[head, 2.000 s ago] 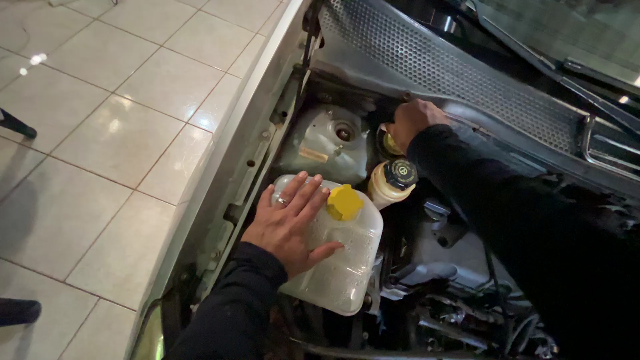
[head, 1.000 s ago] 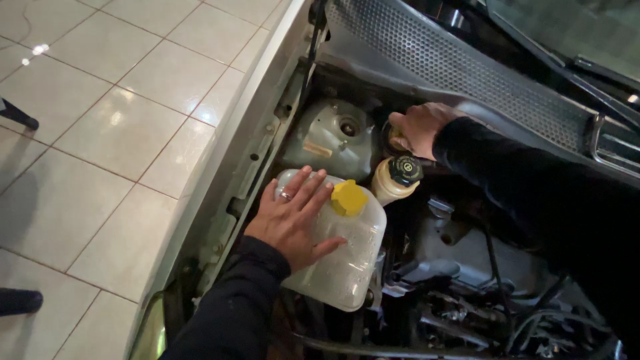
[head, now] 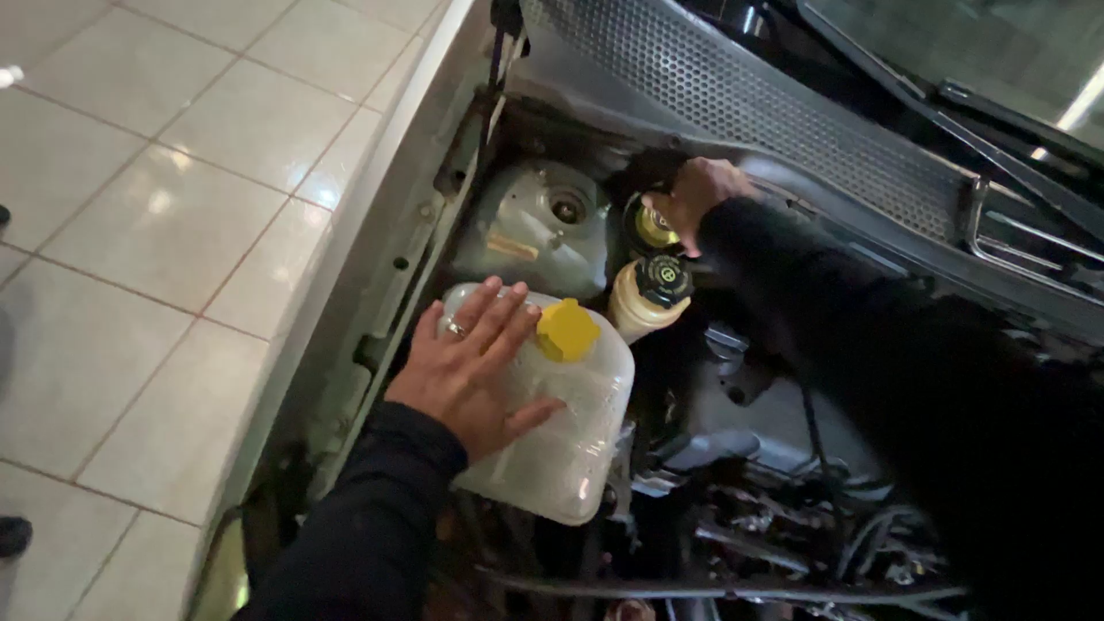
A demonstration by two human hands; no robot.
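Observation:
My left hand [head: 474, 371] lies flat, fingers apart, on the translucent plastic coolant reservoir [head: 561, 440], beside its yellow screw cap [head: 567, 330]. Behind the reservoir, my right hand [head: 700, 197] reaches down with its fingers at a yellowish cap or reservoir top [head: 655, 226]; the fingertips are partly hidden, so I cannot tell how firmly they grip. Just in front of that stands a cream-coloured fluid reservoir [head: 640, 315] with a black screw cap [head: 664, 280]. The metal strut tower [head: 543, 220] is left of my right hand.
The car's fender edge [head: 345, 216] runs along the left, with a tiled floor [head: 129, 285] beyond it. A perforated cowl panel [head: 742, 95] and a wiper arm [head: 940, 129] lie at the back. Engine hoses and a long dark tube [head: 655, 590] fill the lower right.
My left hand stays on the coolant reservoir. The fingers of my right hand have shifted at the rear, and more of the yellowish part shows than one second ago.

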